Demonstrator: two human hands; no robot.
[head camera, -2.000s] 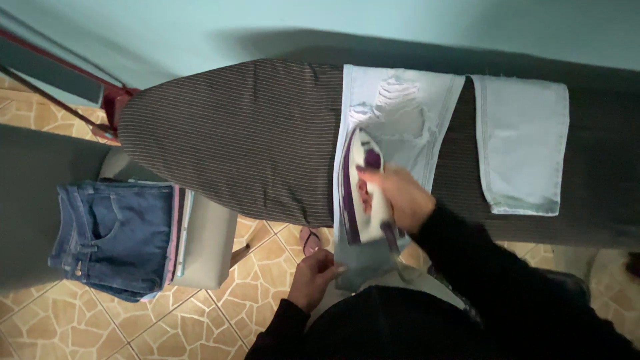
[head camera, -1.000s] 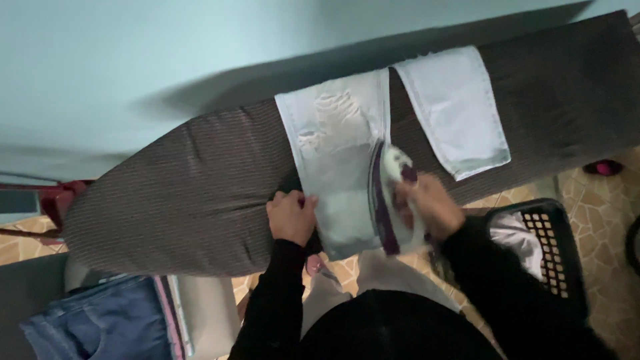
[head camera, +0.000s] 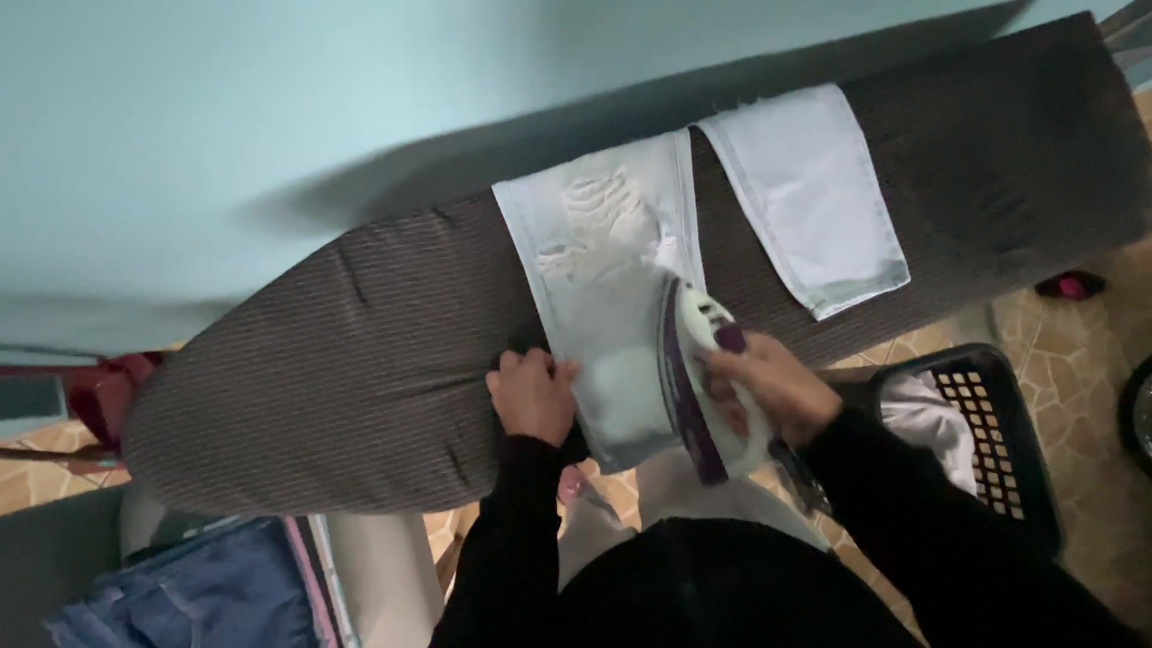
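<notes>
Light-blue ripped jeans (head camera: 612, 297) lie on a dark striped ironing board (head camera: 342, 360), one leg in front of me and the other leg (head camera: 801, 198) to its right. My right hand (head camera: 765, 382) grips the handle of a white and purple clothes iron (head camera: 702, 387), which is over the right edge of the nearer leg, tip toward the wall. At that leg's left edge is my left hand (head camera: 533, 396), its fingers curled and its fingertips touching the fabric. Whether they pinch it is unclear.
A blue wall (head camera: 270, 108) runs behind the board. Folded blue jeans (head camera: 216, 594) lie on a pale seat at lower left. A black plastic basket (head camera: 1017, 441) with pale cloth stands at lower right. A dark and pink shoe (head camera: 1071, 285) is on the tiled floor.
My left hand has moved from the near end of the jeans leg to its left edge. The iron has shifted from the leg's left side to its right side. The view has turned.
</notes>
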